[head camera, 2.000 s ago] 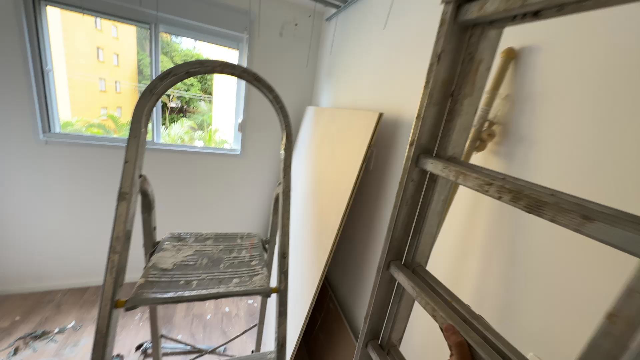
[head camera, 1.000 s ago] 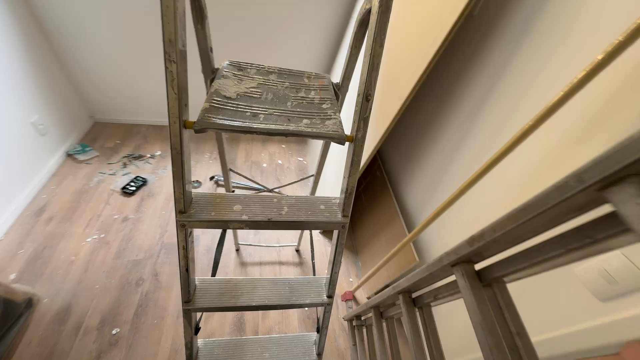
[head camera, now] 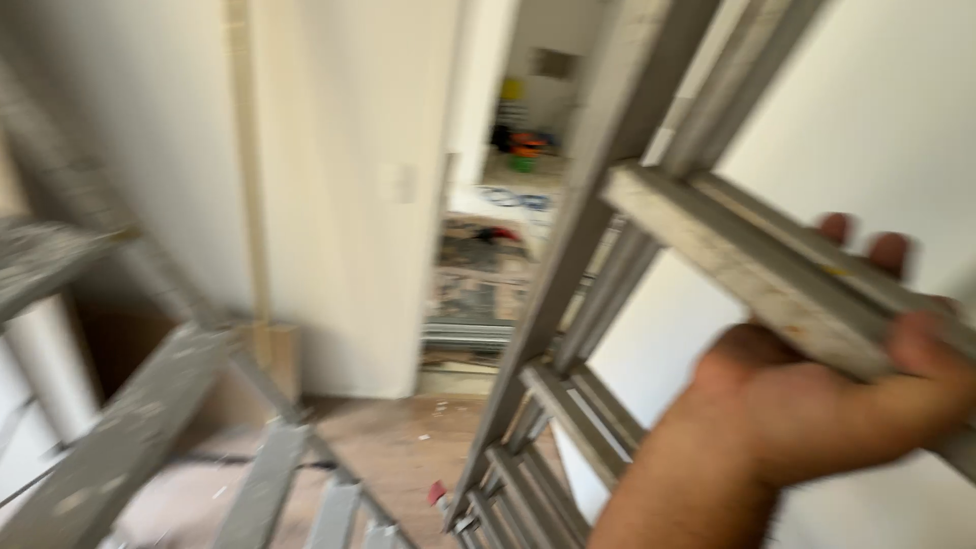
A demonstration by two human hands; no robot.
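Note:
My right hand is closed from below around a rung of a scuffed metal ladder. Its palm faces up, with fingertips showing behind the rung and the thumb at the right. The ladder has doubled rails and rungs and slants down toward the floor, where a small red part shows near its foot. At the left, a paint-spattered stepladder stands close by, with its top platform cut off by the frame edge. My left hand is out of view. The picture is blurred.
A doorway beyond the ladder opens on a cluttered floor with metal profiles and colored items. A yellowish pole stands against the wall left of it. Bits of debris lie on the wood floor.
The view has swung right, bringing the doorway in. My right hand and forearm now show plainly on the ladder, which stands more upright in view than a second ago.

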